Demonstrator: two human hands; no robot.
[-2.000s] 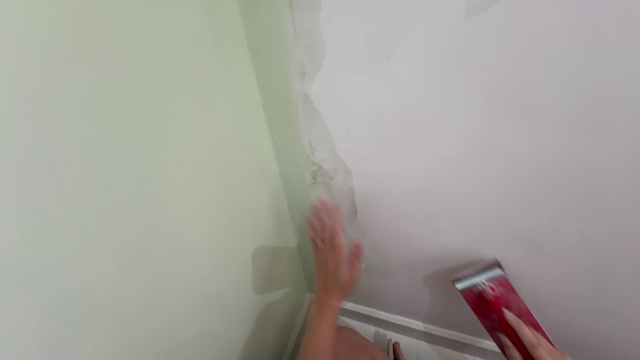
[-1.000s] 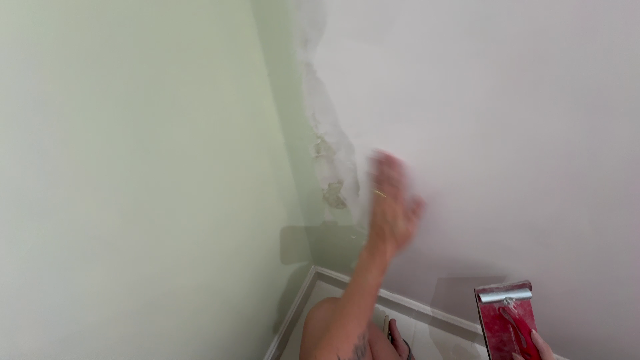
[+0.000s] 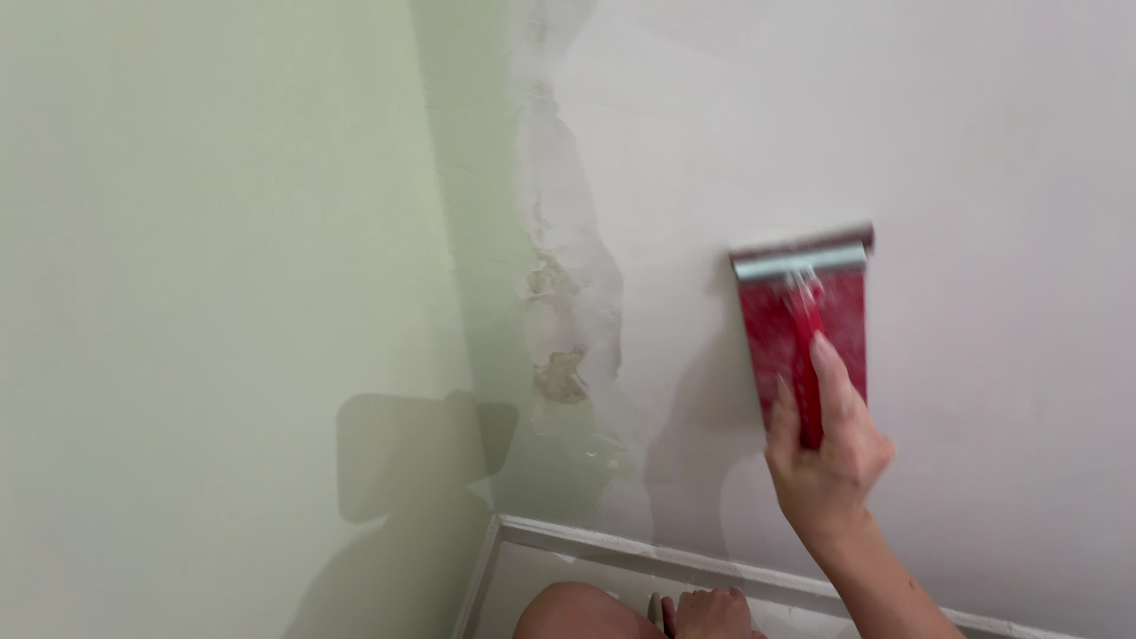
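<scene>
My right hand (image 3: 830, 444) is closed around the handle of a red hand sander (image 3: 803, 328) with a metal clamp at its top end. The sander lies against the white plastered part of the wall (image 3: 674, 177), slightly blurred. Left of it, a rough patch (image 3: 562, 374) with ragged plaster edges runs along the green strip beside the corner. My left hand (image 3: 713, 614) is low at the bottom edge, near my knee, beside a thin dark-and-light object; its fingers are partly cut off, and its grip is unclear.
A green wall (image 3: 222, 222) meets the plastered wall at the corner on the left. White skirting board (image 3: 639, 550) runs along the foot of both walls, above a pale floor (image 3: 532, 577). My bare knee (image 3: 581, 612) is at the bottom, and shadows fall across both walls.
My left hand has left the plastered wall and dropped to the bottom edge. My right hand has raised the red sander from the lower right onto the middle of the white wall.
</scene>
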